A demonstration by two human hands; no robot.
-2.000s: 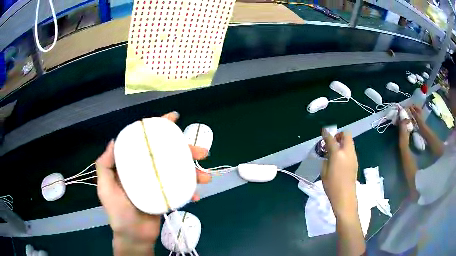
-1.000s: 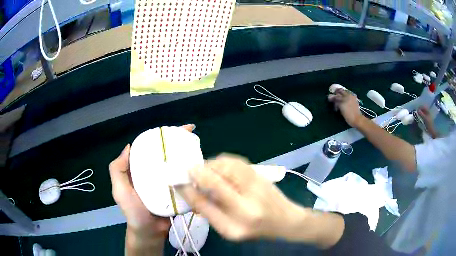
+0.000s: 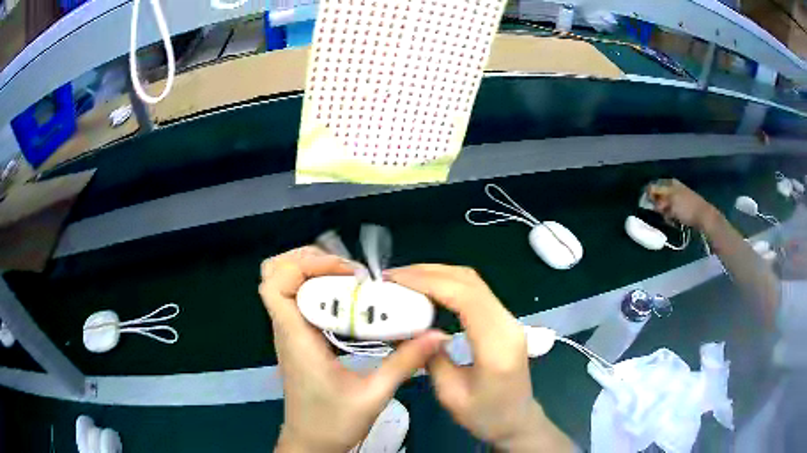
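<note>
A white unit (image 3: pixel 403 310) is held end-on in front of me, between both hands. Its narrow end shows a yellowish seam line between small dark openings. My left hand (image 3: pixel 311 332) grips its left side, and my right hand (image 3: pixel 482 354) grips its right side. White cord shows under it. A blurred whitish strip (image 3: pixel 375 248) stands up behind it; I cannot tell if it is the wiping cloth. Another unit (image 3: pixel 387 429) lies below my hands, partly hidden. A slim white unit (image 3: pixel 538 341) with a cord lies right of my right hand.
Units lie on the green belt at left (image 3: pixel 102 331) and right (image 3: pixel 556 245). A bottle (image 3: pixel 619 327) and crumpled wipes (image 3: pixel 659 398) are at right. A dot sheet (image 3: pixel 389 97) and a cord loop (image 3: pixel 152 53) hang in front. A coworker's hand (image 3: pixel 680 205) reaches over the belt.
The unit has turned from its broad face to its narrow end. My right hand has stopped rubbing across its face and now grips its side. The coworker's hand and a belt unit appear farther right.
</note>
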